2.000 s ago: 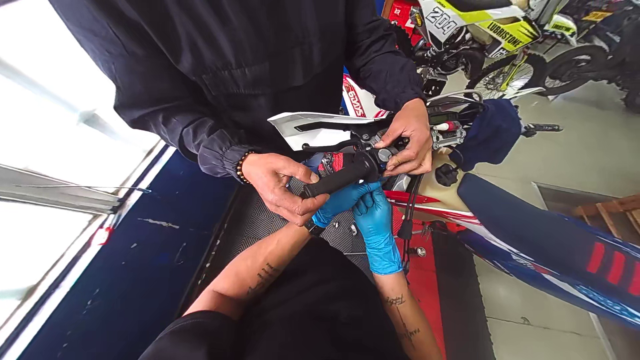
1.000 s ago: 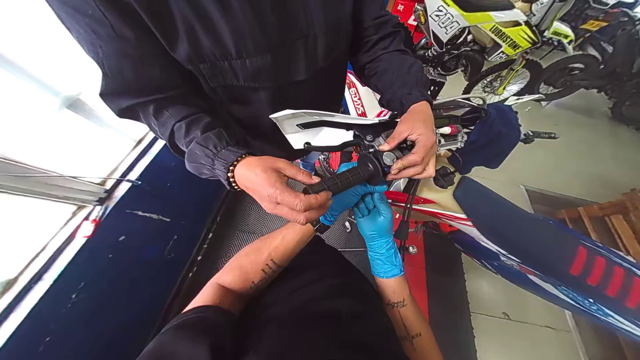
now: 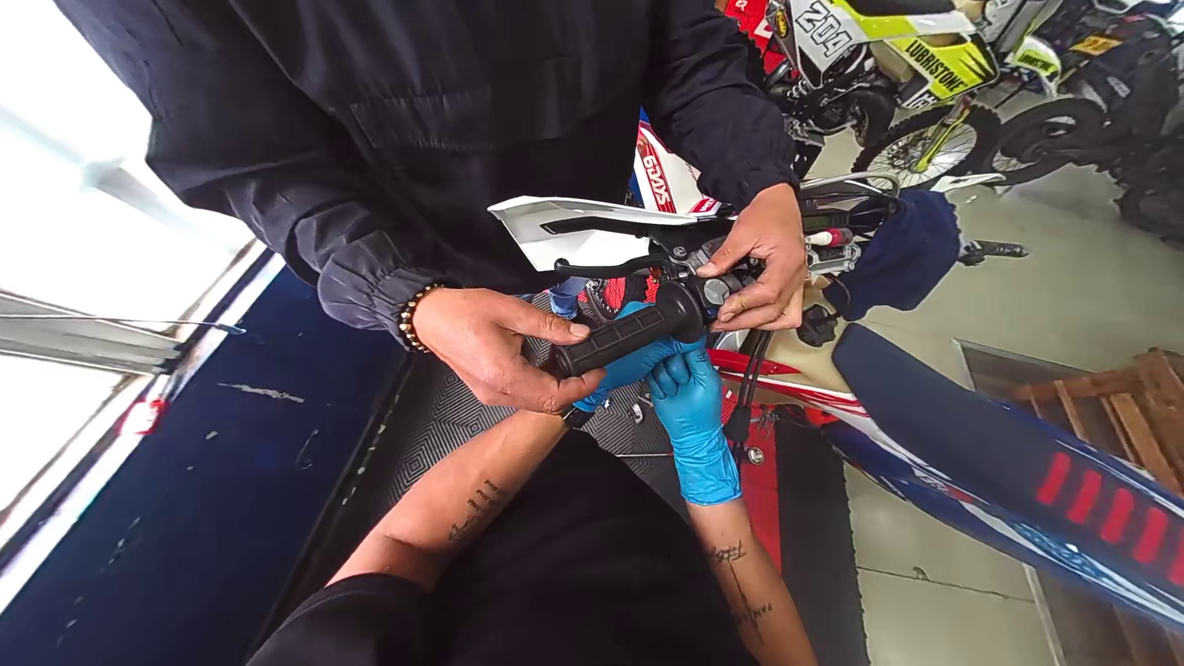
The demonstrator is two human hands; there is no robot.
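My left hand (image 3: pixel 638 359), in a blue glove, is under the black rubber handlebar grip (image 3: pixel 622 339), mostly hidden by it. Close by on the right, my right hand (image 3: pixel 686 398), also gloved, has its fingers curled near the left glove; whatever they may hold is hidden. Above, a co-worker's bare hand (image 3: pixel 499 347) pinches the grip's outer end. The co-worker's other hand (image 3: pixel 766 264) is on the clamp and switch area at the grip's inner end. A black lever (image 3: pixel 606 269) and a white handguard (image 3: pixel 573 240) sit beyond the grip.
The motorcycle seat (image 3: pixel 980 444) extends to the lower right. A dark blue cloth (image 3: pixel 902 254) covers part of the handlebar area. Other dirt bikes (image 3: pixel 925 74) stand at the upper right. A blue wall panel (image 3: pixel 185 462) is at left, a wooden pallet (image 3: pixel 1128 407) at right.
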